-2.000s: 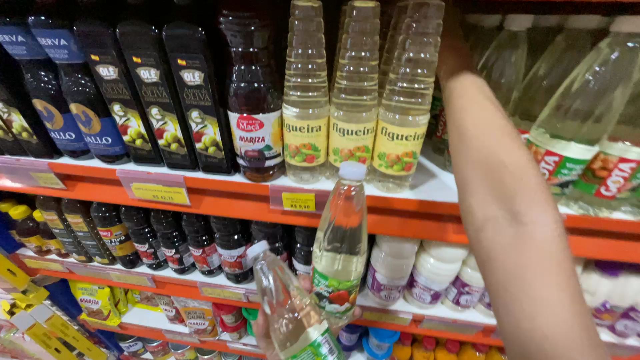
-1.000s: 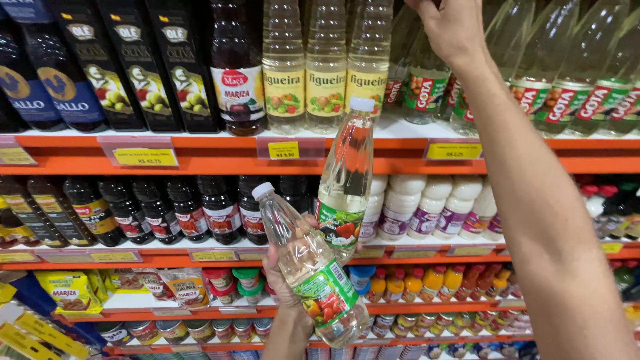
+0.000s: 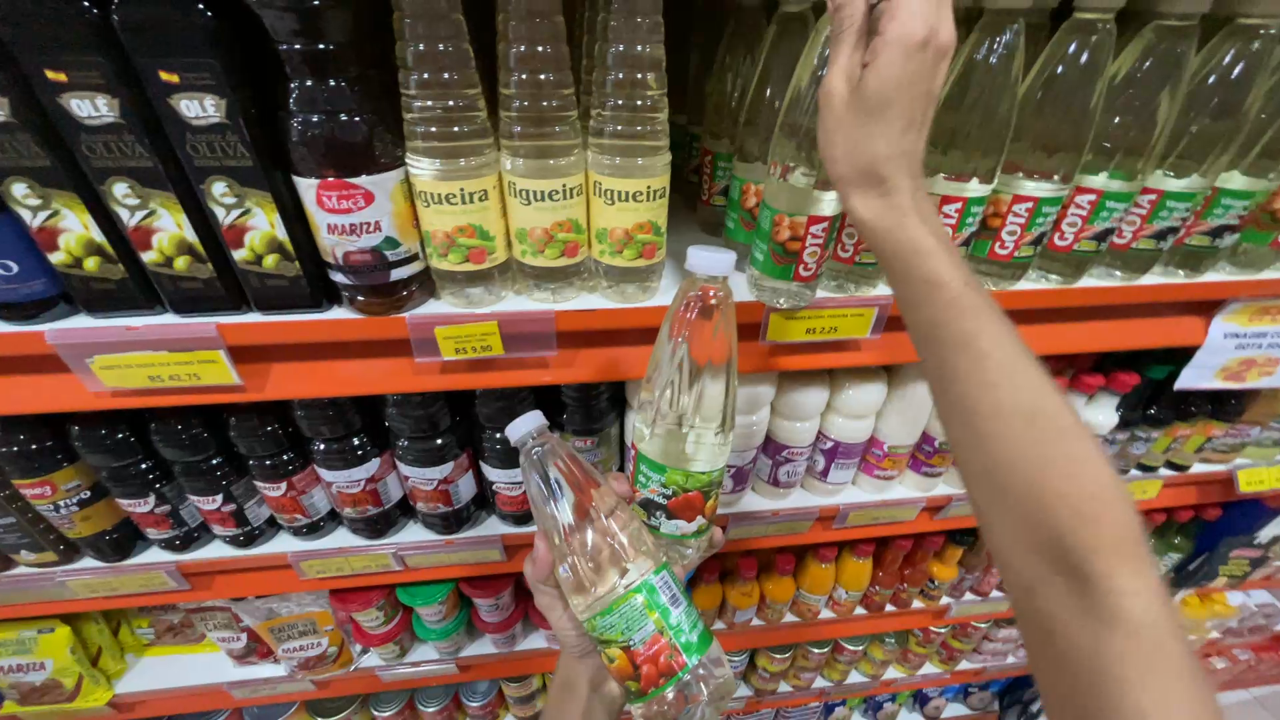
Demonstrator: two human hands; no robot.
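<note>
Low in the middle, my left hand holds two clear plastic vinegar bottles with white caps and green labels. The nearer bottle tilts to the left and partly covers the lower end of the more upright bottle. My right hand is raised at the top shelf, by the upper part of a Gota vinegar bottle at the front of its row. Its fingertips reach the top edge of the view, so whether they grip that bottle's neck cannot be told.
More Gota bottles line the orange-edged top shelf at right. Figueira bottles, a dark Mariza bottle and black olive oil boxes stand left. Lower shelves carry dark bottles, white bottles and tubs.
My right hand has come forward from deep in the top shelf, where it was hidden behind bottles, to the front row of Gota bottles. My left hand still holds both bottles.
</note>
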